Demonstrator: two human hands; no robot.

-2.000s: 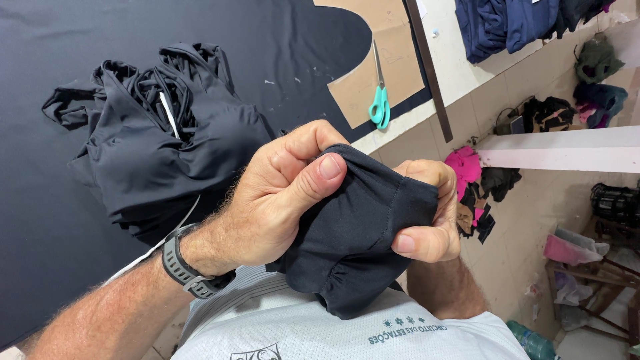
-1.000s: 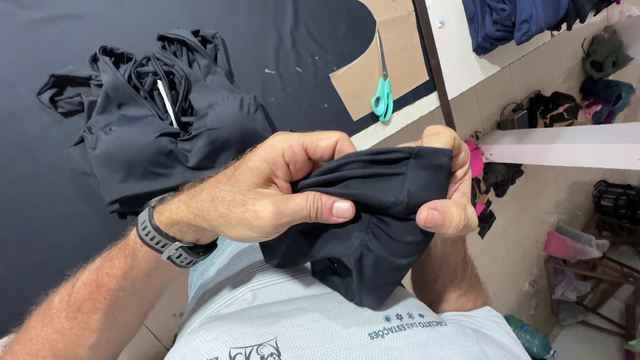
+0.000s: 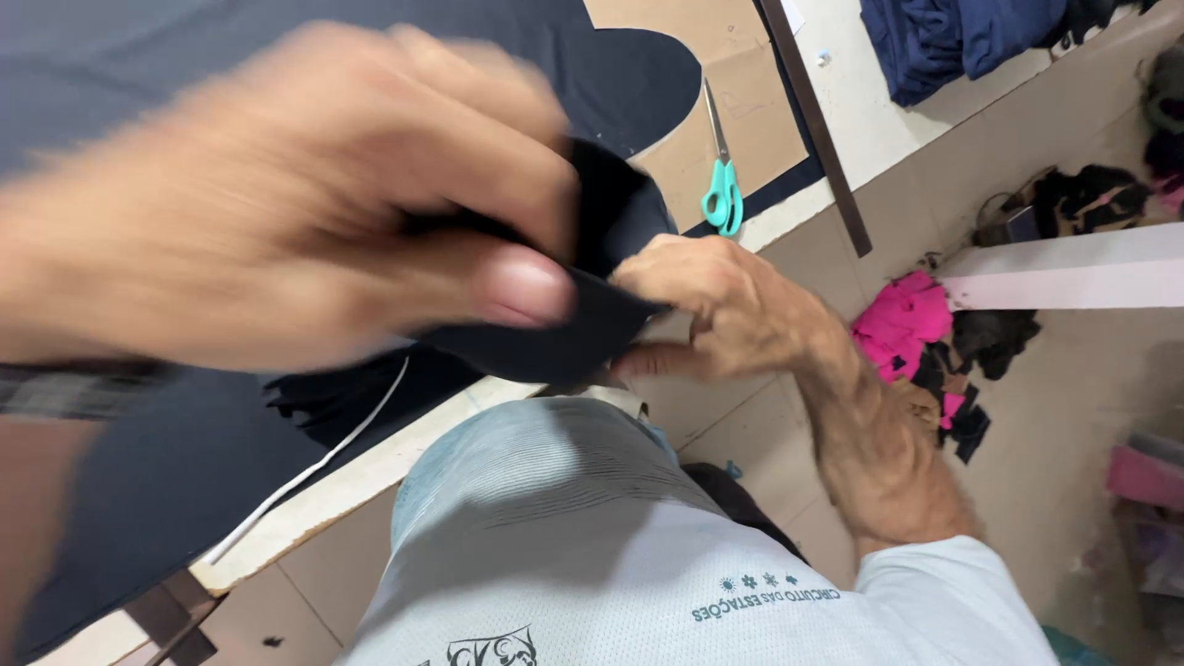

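Observation:
A piece of black stretch fabric (image 3: 573,328) is stretched between my two hands above the table's front edge. My left hand (image 3: 370,194), large and blurred, pinches it between thumb and fingers, close to the camera. At the fabric's other end, my right hand (image 3: 721,305) holds it with thumb and bent fingers. Behind my left hand and below it, part of a black garment (image 3: 342,398) shows on the table; the rest is hidden. Scissors with turquoise handles (image 3: 723,194) lie on a brown paper pattern (image 3: 740,102), beyond my right hand.
Dark fabric (image 3: 139,490) covers much of the white table (image 3: 435,425). A white cord (image 3: 324,462) crosses its edge. A dark flat strip (image 3: 823,139) juts past the edge. Folded navy garments (image 3: 953,37) lie at upper right. Pink scraps (image 3: 902,324) lie on the floor beside a white beam (image 3: 1073,268).
My left hand has risen toward the camera and now covers most of the black garment on the table. The held fabric has been lifted away from my shirt, with both hands still on it.

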